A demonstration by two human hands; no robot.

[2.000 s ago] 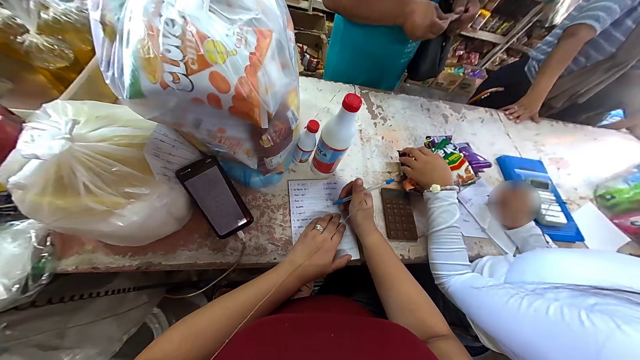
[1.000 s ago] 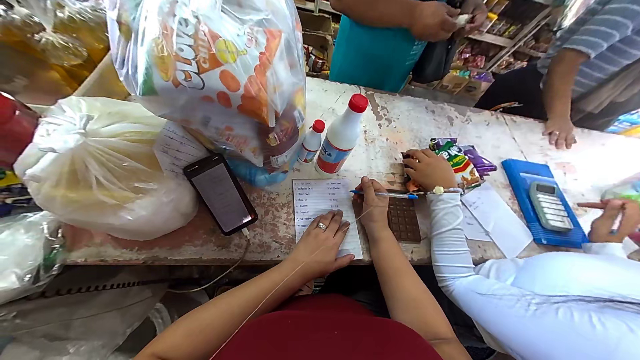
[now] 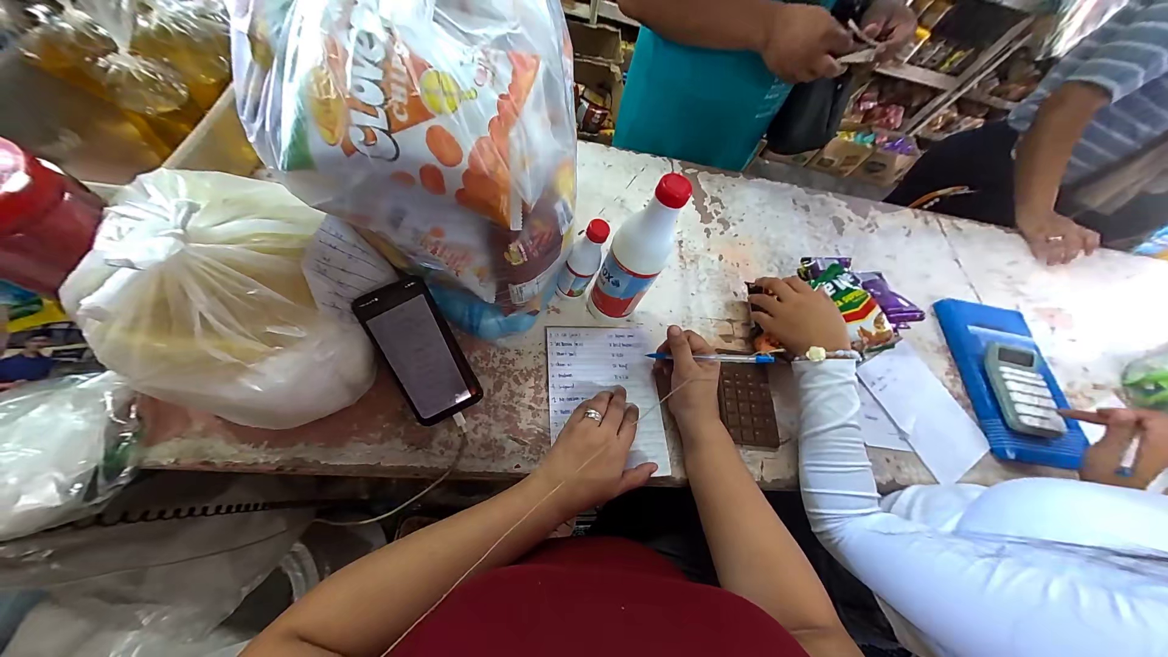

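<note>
My left hand (image 3: 598, 443), with a ring on it, lies spread on the lower part of a lined sheet of paper (image 3: 584, 365) that bears handwriting. At the sheet's right edge, my right hand (image 3: 691, 383) holds a blue ballpoint pen (image 3: 748, 359) level, its blue end pointing left over the paper. Right of that hand a brown calculator-like slab with a grid of squares (image 3: 750, 406) lies on the counter. Behind the paper stand a large white bottle with a red cap (image 3: 630, 260) and a smaller one (image 3: 581, 262). A smartphone (image 3: 418, 351) with a cable lies to the left.
Filled plastic bags (image 3: 219, 310) crowd the worn counter's (image 3: 730, 219) left side. At right, a co-worker's hand rests by snack packets (image 3: 858, 306); the other points at a calculator (image 3: 1025, 388) on a blue folder (image 3: 972, 338). Loose papers (image 3: 926, 411) lie between. People stand across the counter.
The pen, earlier slanted in my right hand, now lies level across it. The co-worker's far hand has moved from over the calculator to its right side.
</note>
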